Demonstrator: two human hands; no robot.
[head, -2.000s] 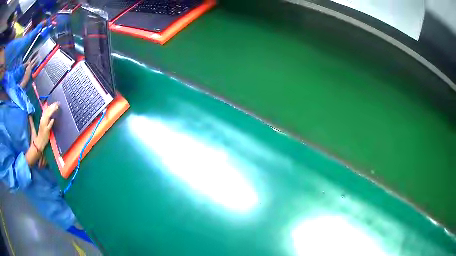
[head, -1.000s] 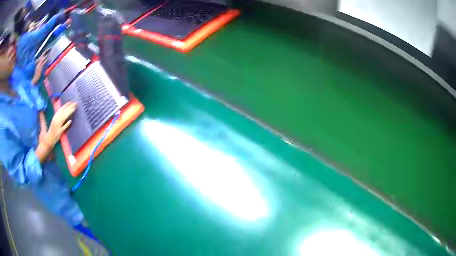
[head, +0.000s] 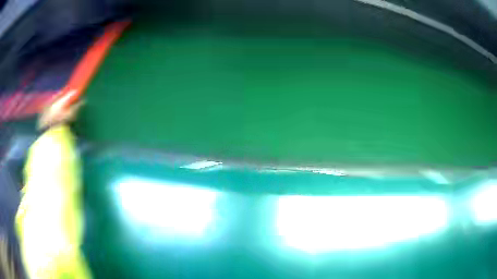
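Note:
The picture is strongly blurred. My left hand (head: 59, 113), in a bright yellow sleeve, reaches forward at the left. It is at the near corner of a red-orange tray (head: 91, 62), touching or just over it. The blur hides whether the fingers grip the tray. A dark laptop (head: 54, 68) lies on the tray as a blurred flat shape, cut off at the left. My right hand is out of the picture.
The duller green strip (head: 283, 98) runs across the middle. A pale seam parts it from the glossy green bench (head: 240, 261) in front, which shows bright light reflections. A dark border with a pale curved edge runs along the top. Dark blurred shapes are at the far left.
The view has turned, and the seam now runs nearly level. My left arm has come into the picture at the tray's corner. The neighbour's laptop and hands are no longer discernible.

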